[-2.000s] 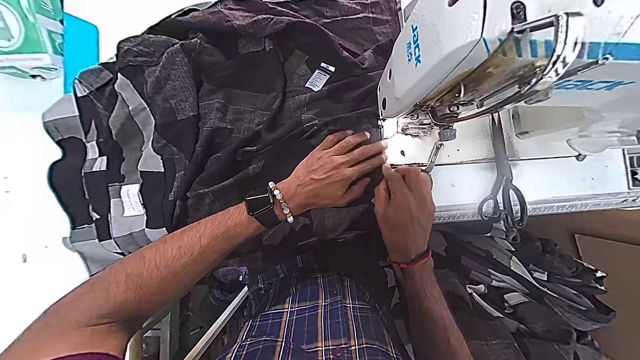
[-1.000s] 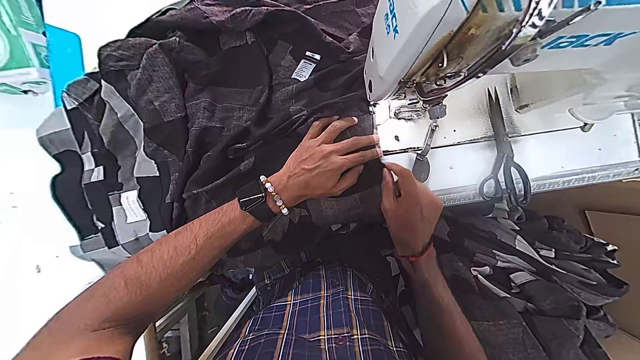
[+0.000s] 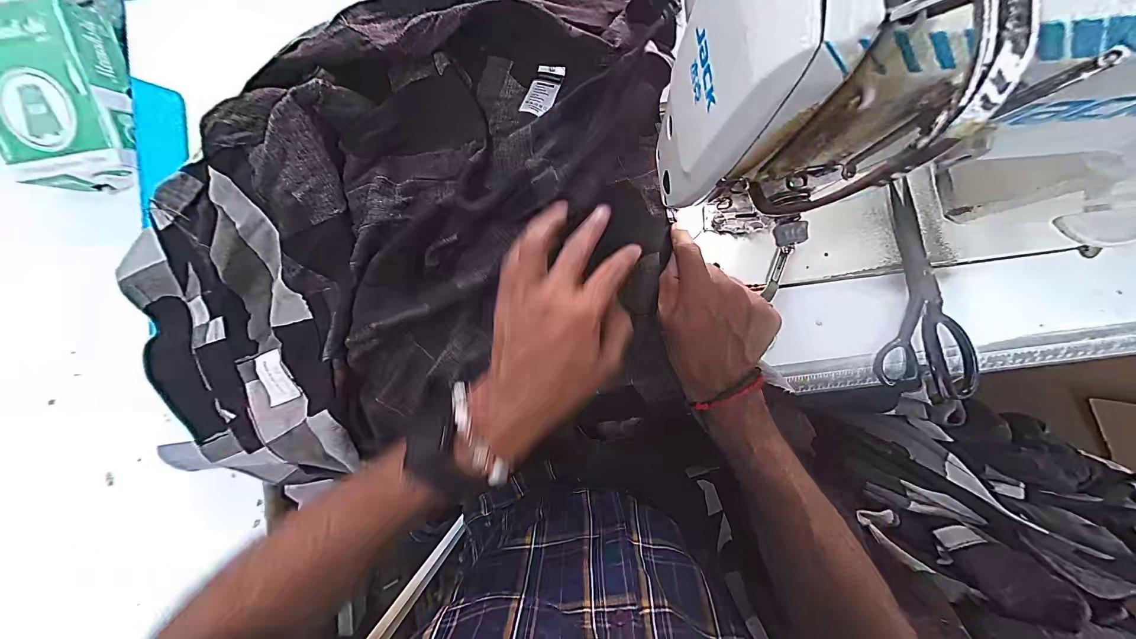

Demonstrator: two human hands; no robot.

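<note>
A dark checked fabric garment (image 3: 417, 204) with a small white label (image 3: 542, 90) lies bunched on the table, its right edge at the needle area of a white Jack sewing machine (image 3: 754, 80). My left hand (image 3: 555, 328), blurred, is over the fabric with its fingers apart; whether it presses on the cloth is unclear. Close beside the presser foot area, my right hand (image 3: 710, 324) pinches the fabric edge between thumb and fingers. The needle itself is hard to make out. A second white label (image 3: 277, 378) shows on the grey-and-black checked part at left.
Scissors (image 3: 927, 328) lie at the table's front edge, right of my right hand. More checked fabric (image 3: 985, 524) is heaped below that edge. At the upper left stand a green and white box (image 3: 67, 98) and a flat blue object (image 3: 161, 133). A metal lever (image 3: 778, 271) hangs beside the needle area.
My left hand has lifted or slid from beside my right hand and the needle area, with its fingers now more upward in view. My right hand has come closer to the needle area.
</note>
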